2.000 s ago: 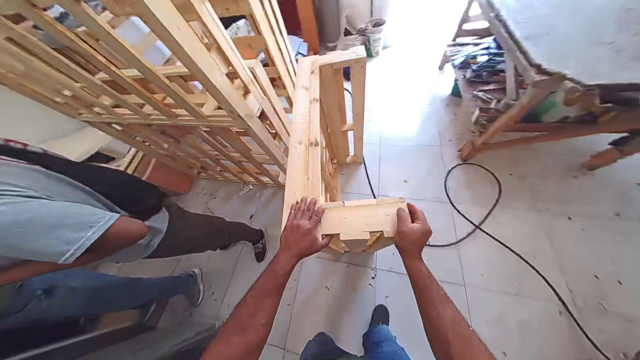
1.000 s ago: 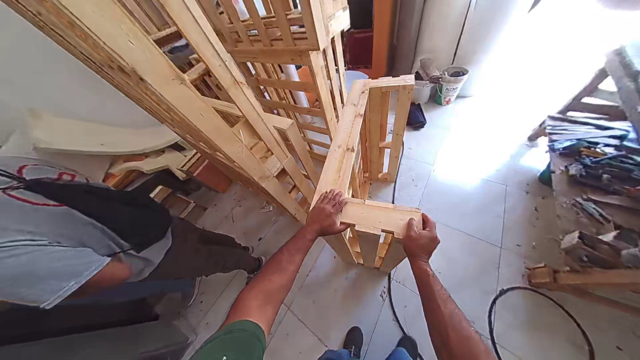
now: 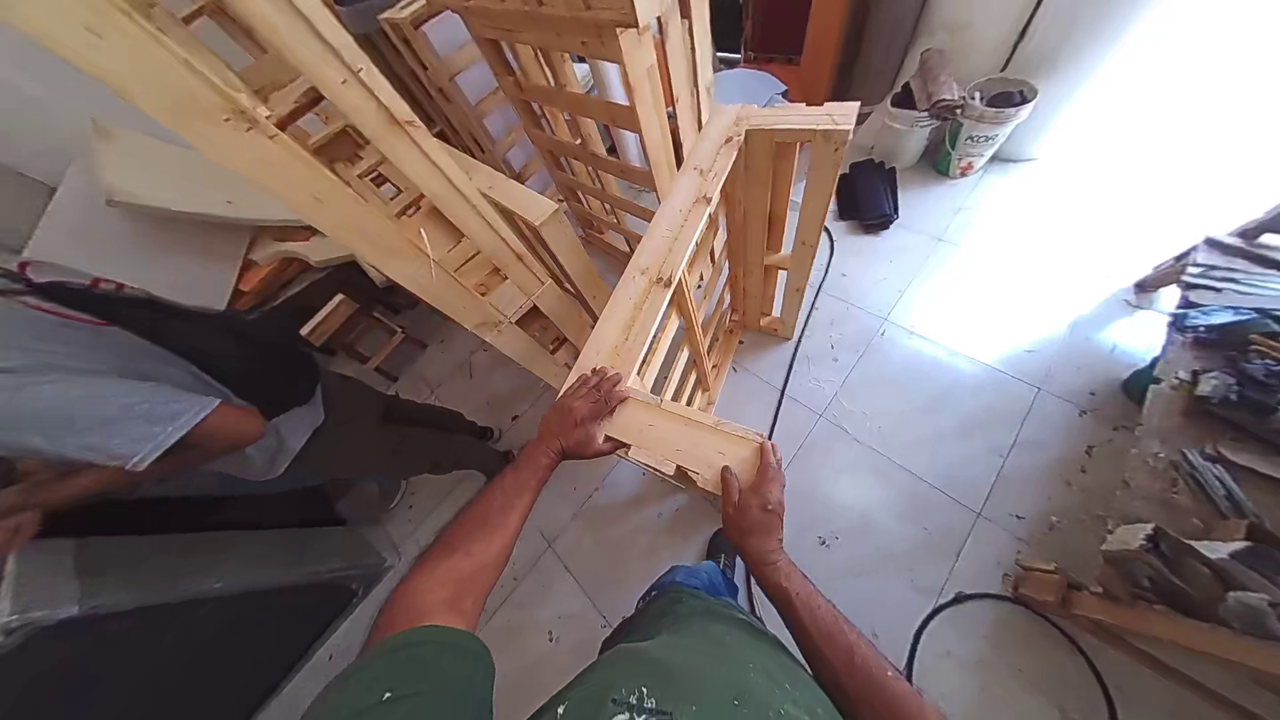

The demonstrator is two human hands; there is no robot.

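A slatted wooden frame (image 3: 665, 270) with two side sections stands upright on the tiled floor. My left hand (image 3: 585, 418) grips the corner where its long top rail meets the near end section. My right hand (image 3: 755, 503) holds the outer corner of that near section, thumb on its top board (image 3: 685, 436) and fingers around the edge. The undersides of both grips are hidden. The far end section (image 3: 800, 125) stands near the buckets, with nobody's hand on it.
Tall slatted wooden frames (image 3: 400, 215) stand close on the left. A co-worker (image 3: 110, 390) is at far left. Buckets (image 3: 985, 125) and a black bundle (image 3: 868, 195) lie beyond. A black cable (image 3: 800, 330) crosses the floor. Tools and wood pieces (image 3: 1180, 570) lie at right.
Both hands keep their hold on the frame's near section. The frame has turned, its far end now pointing more to the right. The view has shifted, showing more of the buckets.
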